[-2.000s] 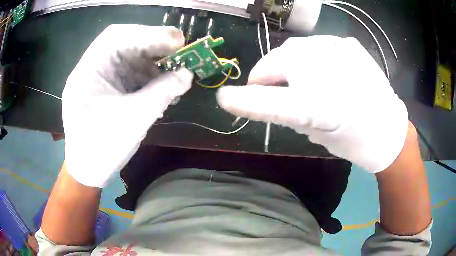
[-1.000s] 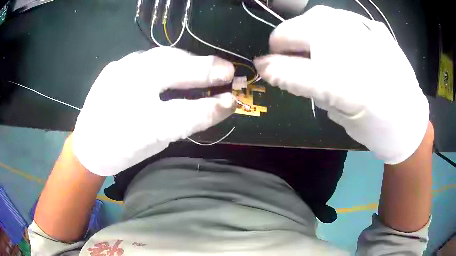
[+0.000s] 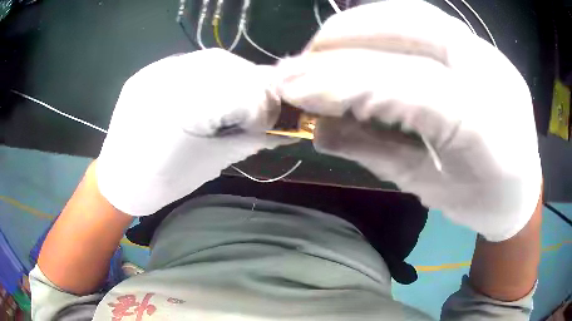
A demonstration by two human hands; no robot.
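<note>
My left hand (image 3: 188, 125), in a white glove, grips the circuit board (image 3: 300, 133) between thumb and fingers. Only a thin yellow-tan edge and a small part of the board show; the rest is hidden by both gloves. My right hand (image 3: 414, 106), also gloved, is closed around the board's right side, its fingertips touching the left hand's. A short piece of white wire (image 3: 433, 154) sticks out of the right hand; where its other end goes is hidden. Solder wire (image 3: 59, 113) runs from the left into the left hand, and a curved thin end (image 3: 266, 179) shows below it.
Wire terminals (image 3: 244, 12) with white, yellow and dark wires lie at the top. White lead wires (image 3: 480, 26) curve at the upper right. A yellow plate (image 3: 560, 110) is at the far right. The bench's front edge (image 3: 351, 185) runs below my hands.
The board has turned from green side showing to yellow-tan side, now nearly edge-on. My right hand has moved left onto the board. The bar and round end piece have left the picture at the top.
</note>
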